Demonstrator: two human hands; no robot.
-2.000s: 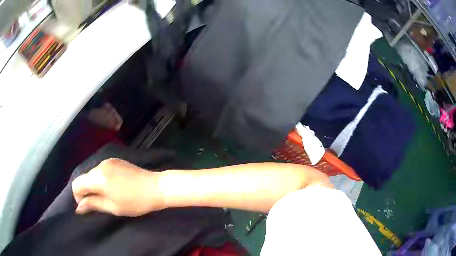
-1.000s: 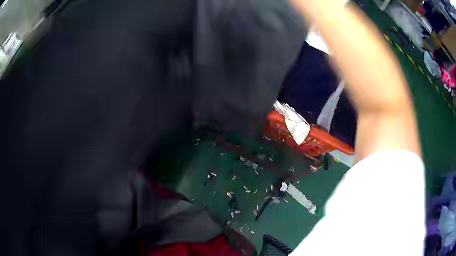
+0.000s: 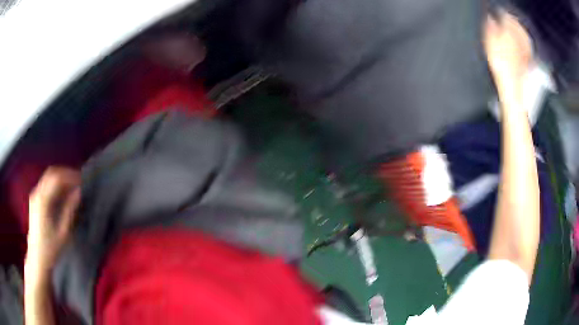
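Observation:
A dark grey garment piece (image 3: 184, 165) lies over my lap on red cloth (image 3: 203, 279). My left hand (image 3: 54, 203) is at the left edge of the view, its fingers closed on the edge of this grey piece. Another large grey cloth (image 3: 406, 70) hangs at the top centre right. My right hand (image 3: 508, 41) is at the top right, at the right edge of that cloth, and appears to pinch it. Both hands are blurred, and the fingertips are hard to see.
The white table edge (image 3: 70, 57) curves across the upper left. An orange-red basket (image 3: 454, 222) with dark blue cloth (image 3: 489, 136) and white pieces stands on the green floor (image 3: 406, 266) at the right. Thread scraps and pale strips lie on the floor.
The dark cloth that covered the left of the view has dropped away, showing my lap and left hand. My right hand has come into view at the upper right.

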